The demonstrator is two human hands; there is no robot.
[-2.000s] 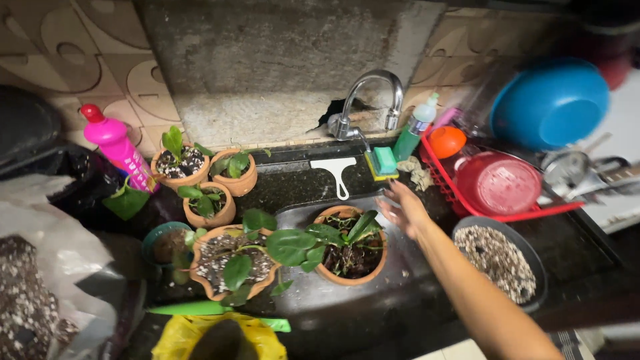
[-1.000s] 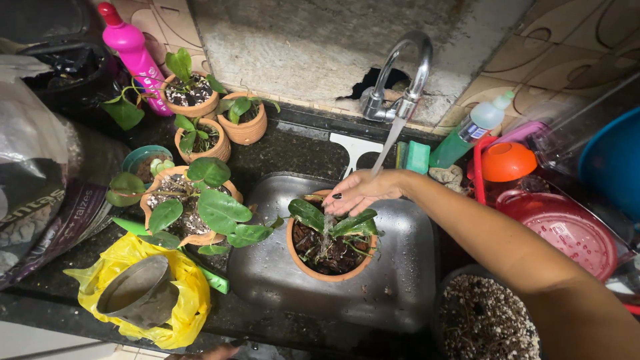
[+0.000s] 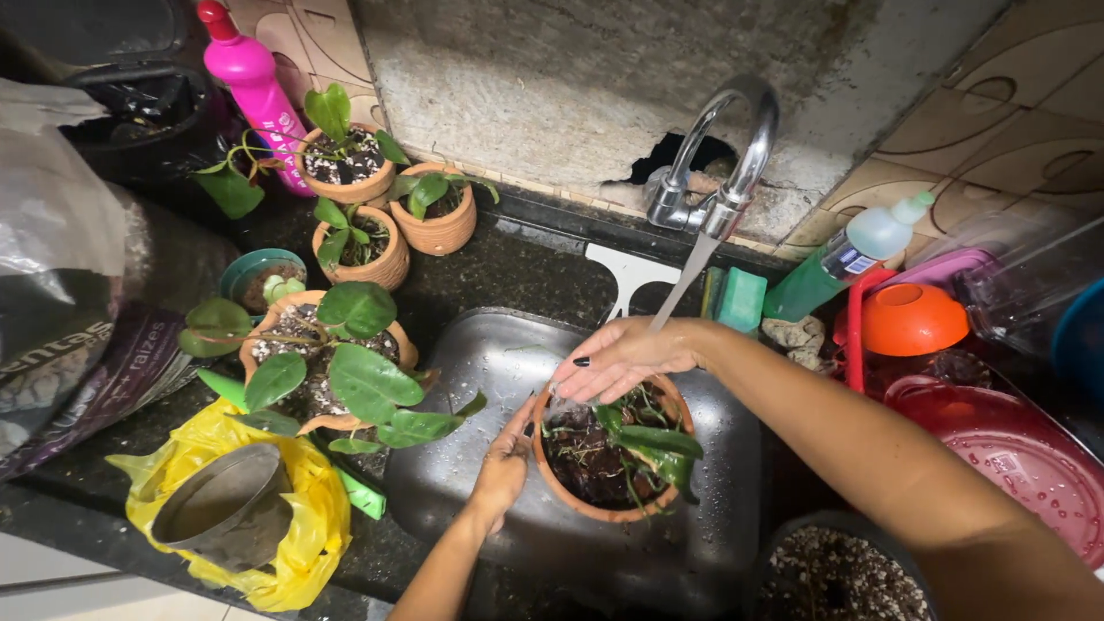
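Note:
A terracotta pot [image 3: 614, 509] with a leafy green plant [image 3: 660, 442] stands in the stainless steel sink [image 3: 457, 345]. Water runs from the chrome gooseneck tap [image 3: 759, 155] onto my right hand [image 3: 625, 358], which is held over the pot's upper left part with fingers together and palm partly up. From there the water spills onto the potting mix. My left hand [image 3: 504, 466] is at the left side of the pot, its fingers up along the rim; how firmly it holds the pot is not clear.
Several potted plants, including a wide terracotta one [image 3: 405, 345], stand left of the sink. Nearer are a yellow plastic bag [image 3: 319, 526] with a grey pot [image 3: 228, 500]. At right are a green sponge [image 3: 742, 300], a soap bottle [image 3: 862, 250], a red dish rack [image 3: 854, 336] and a substrate pot [image 3: 841, 569].
My left hand has come up to the left side of the pot. Two seconds ago no water ran from the tap; now it flows over my right hand. The plant's leaves now lean to the right.

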